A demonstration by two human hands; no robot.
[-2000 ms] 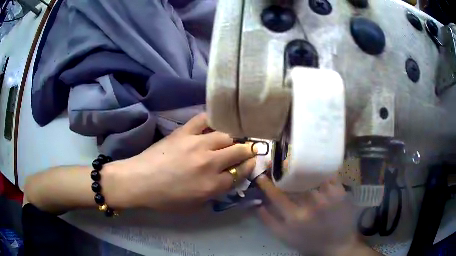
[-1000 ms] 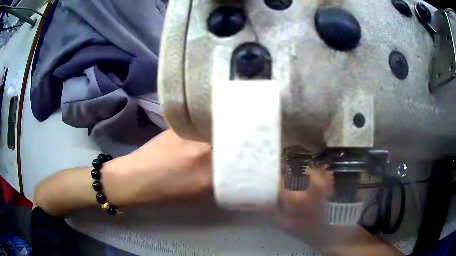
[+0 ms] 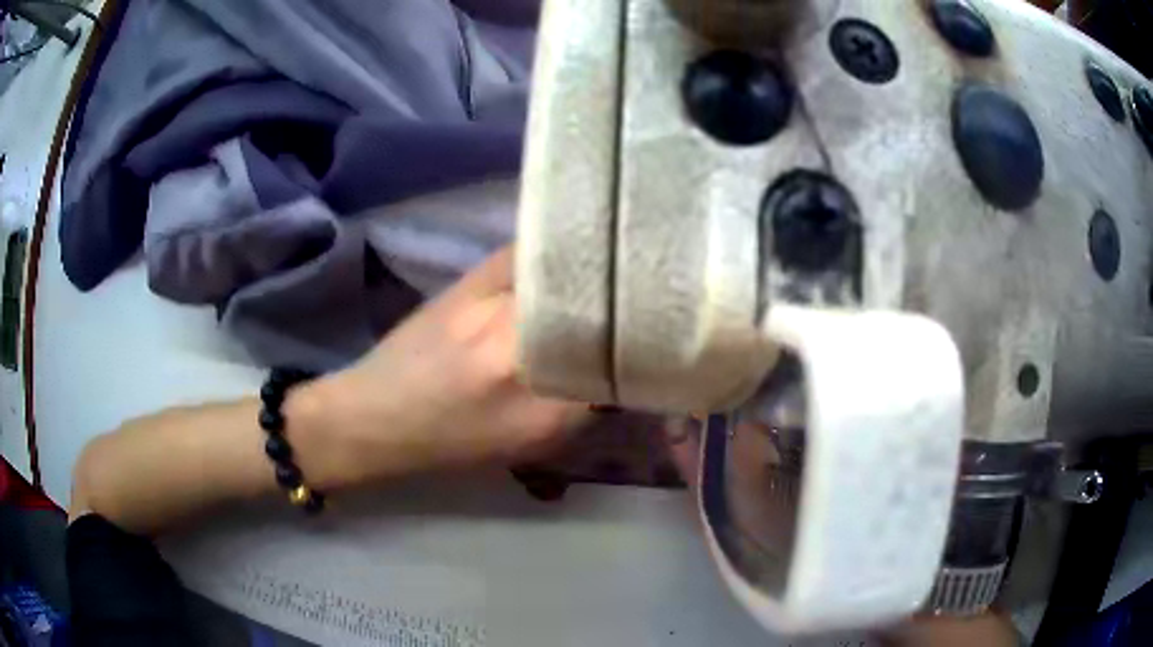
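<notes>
The grey-purple cloth (image 3: 272,228) lies in loose folds left of the off-white sewing machine head (image 3: 683,215). My left hand (image 3: 443,379), with a black bead bracelet at the wrist, reaches to the lower left of the head. Its fingers are hidden behind the head or blurred, so their grip cannot be told. My right hand (image 3: 756,487) shows only in part through and below the thick white loop (image 3: 879,468) on the head; its fingertips are hidden. The needle and presser foot are hidden.
The white table (image 3: 417,556) has ruler markings along its front edge. A ribbed pale knob (image 3: 967,589) sits below the head at the right. A dark upright part stands at the far right. A blue item (image 3: 25,619) shows at the lower left corner.
The view has shifted, so the head and white loop sit further right and lower than one second ago. My left hand's bright fingers from two seconds ago are now mostly hidden. The scissors are no longer visible.
</notes>
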